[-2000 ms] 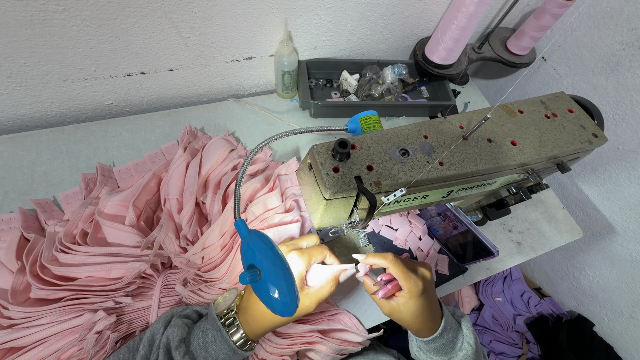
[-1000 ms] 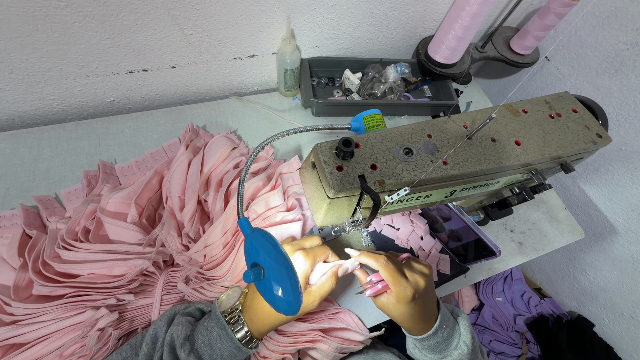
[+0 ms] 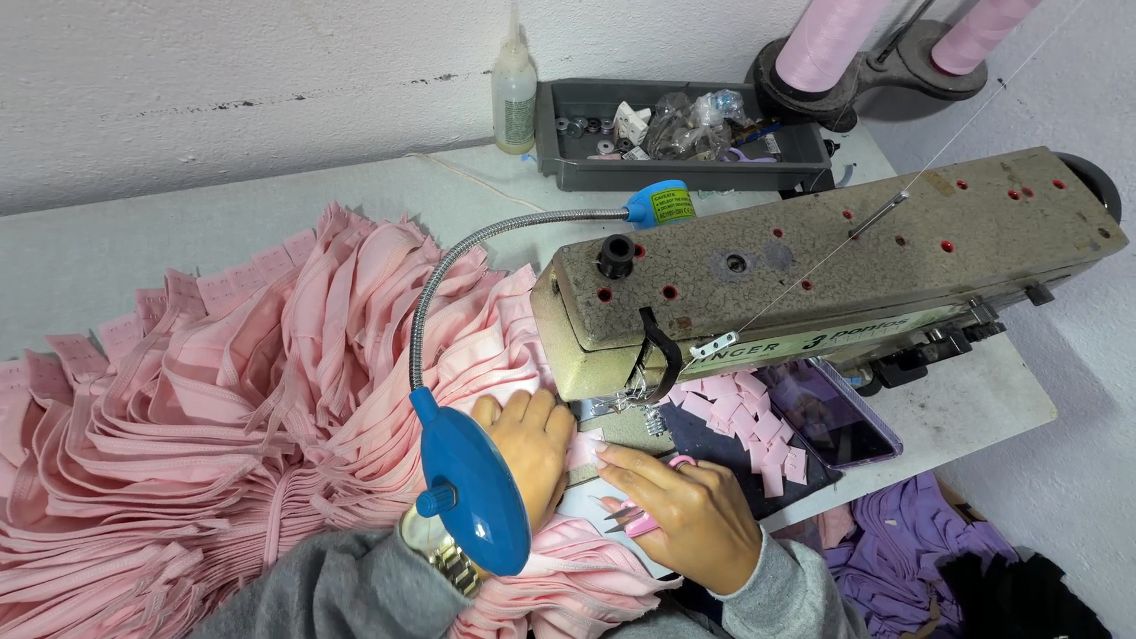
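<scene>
My left hand, with a metal watch at the wrist, lies on pink fabric just below the head of the sewing machine; the blue lamp head hides part of it. Pink-handled snips sit in my right hand, blades pointing left. Its thumb side and forefinger touch a small pink fabric end beside the needle area. Long pink fabric pieces are heaped to the left, and more hang below my hands. Small pink fabric tabs lie on dark cloth to the right.
A phone lies right of the tabs. Behind the machine stand a grey tray of bobbins and small parts, an oil bottle and pink thread cones. The lamp's flexible neck arches left of the machine. Purple fabric is at lower right.
My hands have moved from holding pale fabric together in front of the machine to lying flatter at the needle area. The snips' blades now show below my right fingers.
</scene>
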